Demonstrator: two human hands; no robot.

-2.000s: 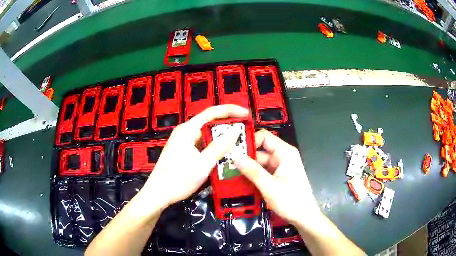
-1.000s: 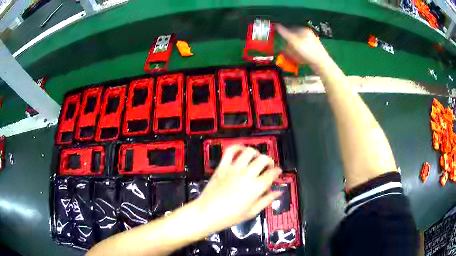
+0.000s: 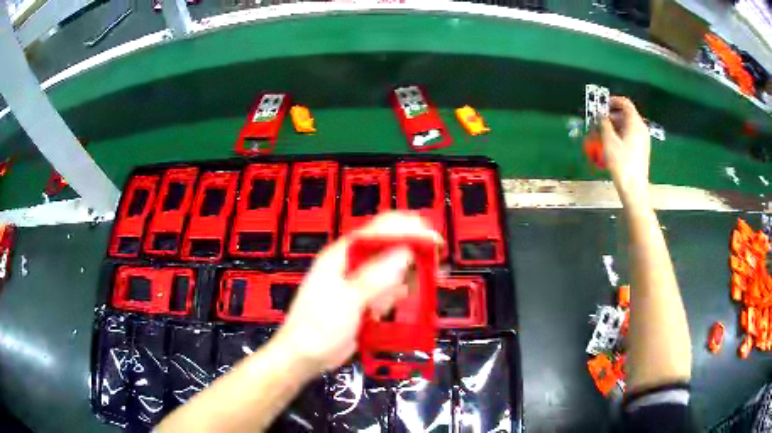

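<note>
My left hand [image 3: 339, 296] grips a red front housing [image 3: 415, 326] above the black blister tray; both are blurred, and the thumb lies across the housing's opening. My right hand [image 3: 625, 144] is stretched out over the conveyor belt with its fingers on a white inner module [image 3: 597, 103], which stands up beyond the fingertips. A small orange-red part [image 3: 595, 152] shows just left of the right hand; whether it is held cannot be told.
The blister tray [image 3: 309, 342] holds rows of red housings. On the green belt [image 3: 351, 114] lie two part-assembled units [image 3: 264, 123], [image 3: 421, 117] with orange parts beside them. A mixed pile [image 3: 605, 338] lies partly behind my right forearm. Loose orange parts [image 3: 749, 275] lie at far right.
My left hand has lifted the housing from the tray's lower right. My right hand has left the unit placed on the belt, moved right and taken a white module. The view has tilted up.
</note>
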